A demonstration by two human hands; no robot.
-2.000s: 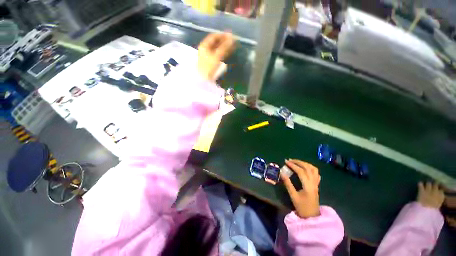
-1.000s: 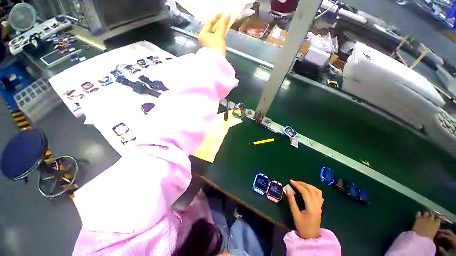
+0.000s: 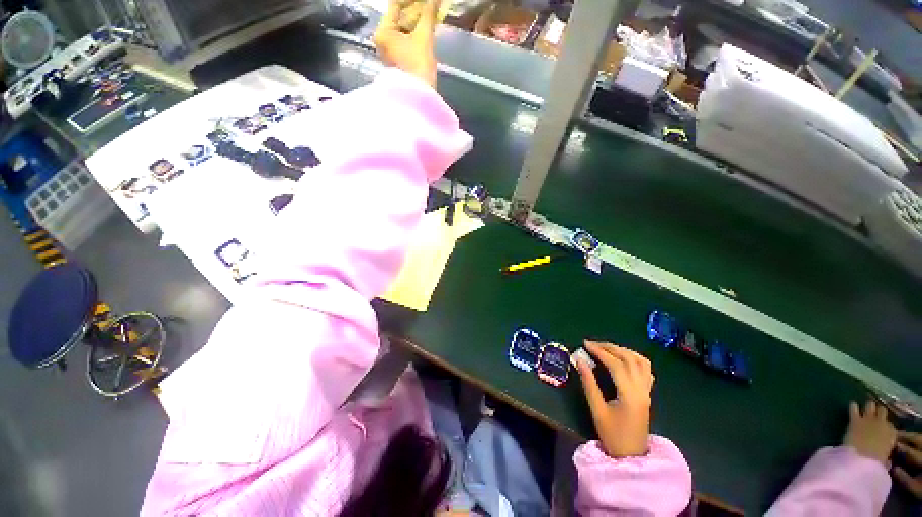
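A blue-rimmed watch head and a pink-rimmed one lie side by side on the green mat near the front edge. My right hand is just right of them, thumb and fingertips on a small pale piece, which they partly cover. My left hand is raised at the top edge, its fingertips cut off. Whether it holds something cannot be told. A yellow pen-like stick lies on the mat. Several dark and blue watches lie in a row further right.
A large white tray with watches is at left, partly behind my sleeve. Yellow paper lies beside it. A metal post rises behind the rail, where a tagged watch lies. Another person's hand is at far right. A blue stool stands left.
The white sheet-like thing by my raised left hand a second ago no longer shows. That hand appears higher in the picture. My right hand stays beside the two watches. The view has shifted slightly.
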